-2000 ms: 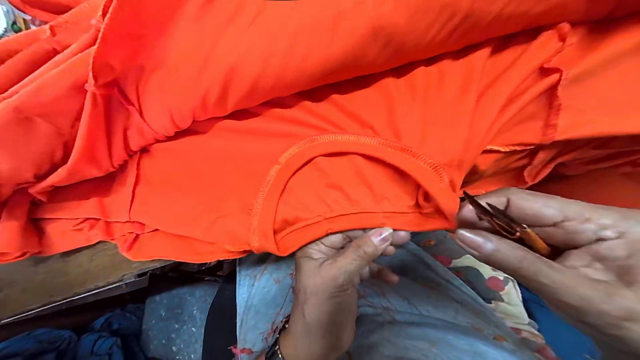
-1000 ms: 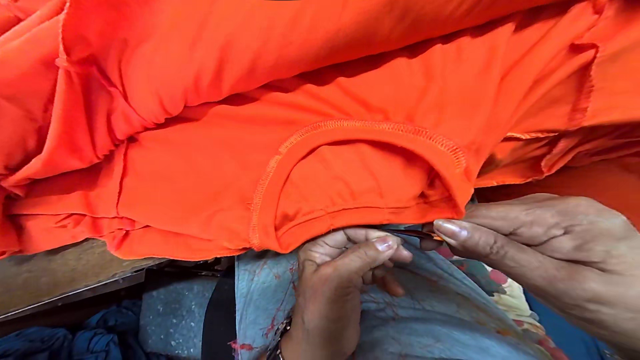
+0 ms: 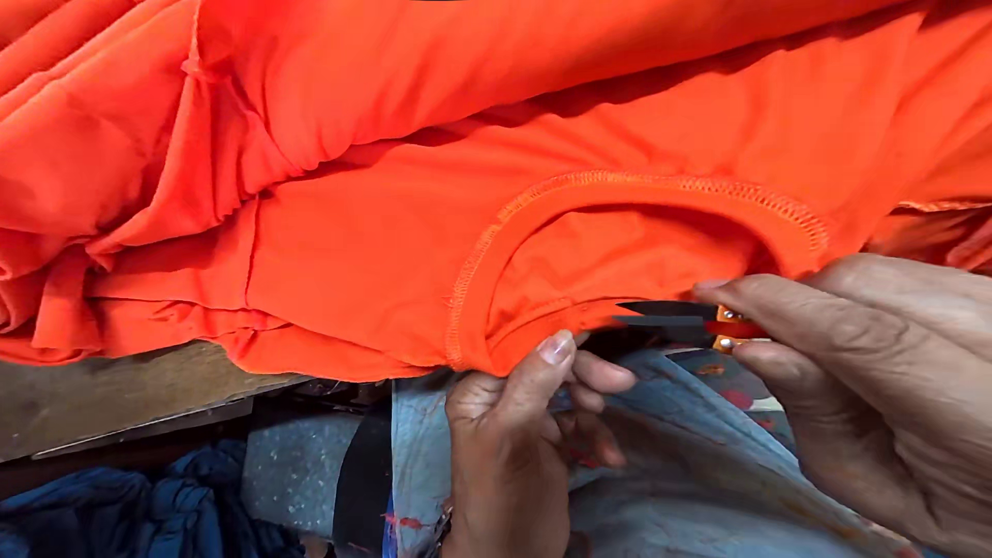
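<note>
An orange knit garment [image 3: 387, 256] lies spread before me, its ribbed neckline [image 3: 659, 194] curving with overlock stitching along the seam. My left hand [image 3: 519, 442] pinches the near edge of the neckband between thumb and fingers. In my right hand [image 3: 860, 372] is a pair of thread snips [image 3: 682, 322] with dark blades and an orange-red body. The blades point left, slightly apart, over the near edge of the neckband, just right of my left thumb. Part of the snips is hidden by my right fingers.
More orange fabric [image 3: 542, 62] is heaped beyond and to the left. A wooden table edge [image 3: 116, 395] shows at left, with dark blue cloth [image 3: 139, 504] below it. A light blue, stained cloth [image 3: 697, 465] covers my lap.
My right hand has brought the snips left and over the neckband edge; a second ago their blades were largely hidden beneath it. My left hand still pinches the neckband.
</note>
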